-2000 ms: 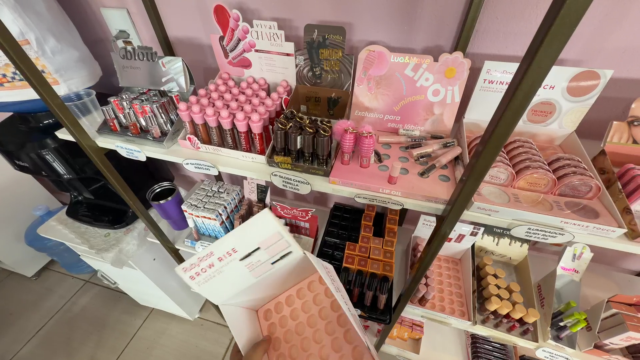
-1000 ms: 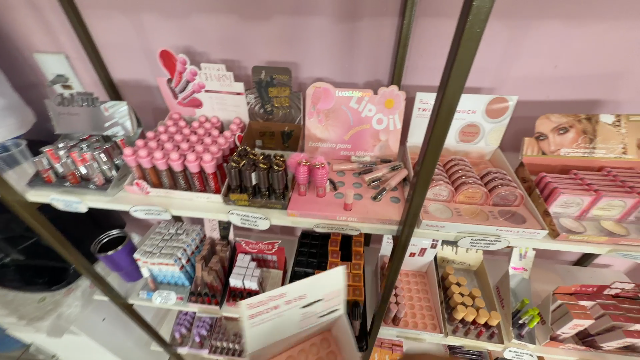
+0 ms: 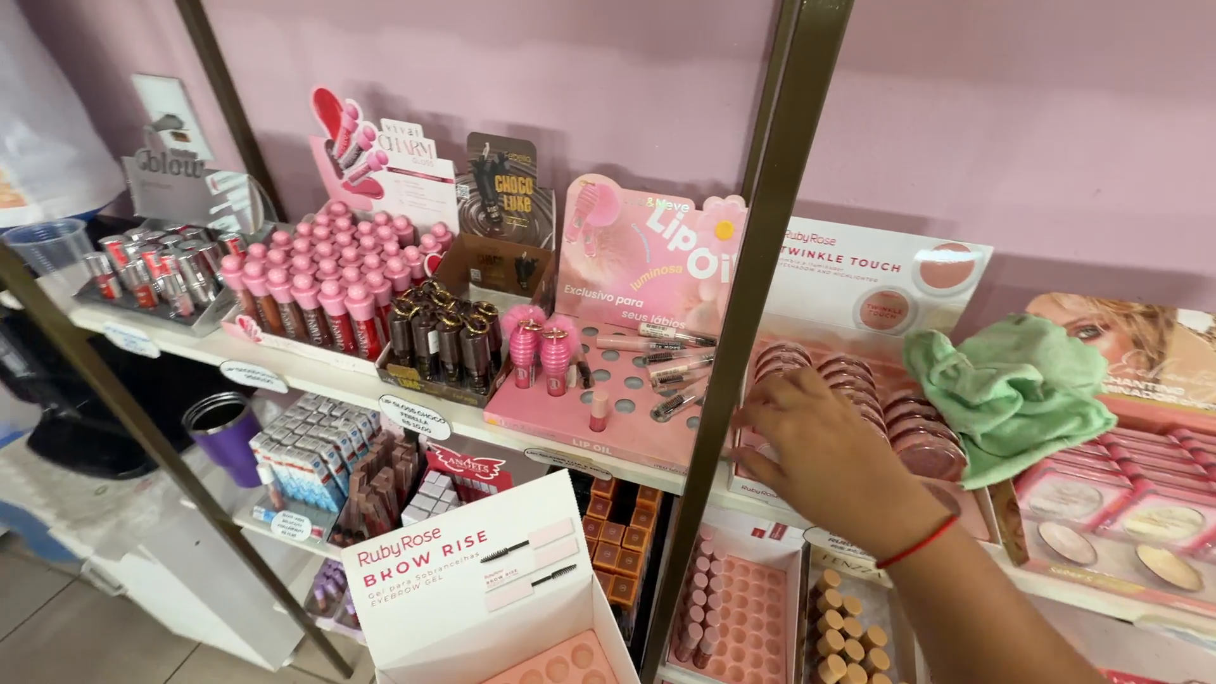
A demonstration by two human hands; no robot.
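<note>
My right hand [image 3: 822,446], a red cord at its wrist, reaches over the front left of the Twinkle Touch display box [image 3: 874,275], its fingers at the left stack of round compacts [image 3: 781,359]. Whether it grips one cannot be told. A crumpled green cloth [image 3: 1012,394] lies over the right side of that box and the neighbouring display. At the bottom, the open Brow Rise eyebrow gel box [image 3: 465,579] stands tilted, its pink tray of round holes [image 3: 560,665] partly showing. My left hand is out of view.
A dark metal shelf post [image 3: 765,237] rises just left of my right hand. On the upper shelf [image 3: 313,378] stand a lip oil display [image 3: 651,247], dark gloss tubes [image 3: 446,337] and pink-capped glosses [image 3: 332,271]. Below are a purple tumbler [image 3: 223,437] and tan-capped tubes [image 3: 845,632].
My right hand has come into view at the round compacts. The green cloth now lies beside it; the earlier frames do not show it. The view has moved closer to the upper shelf.
</note>
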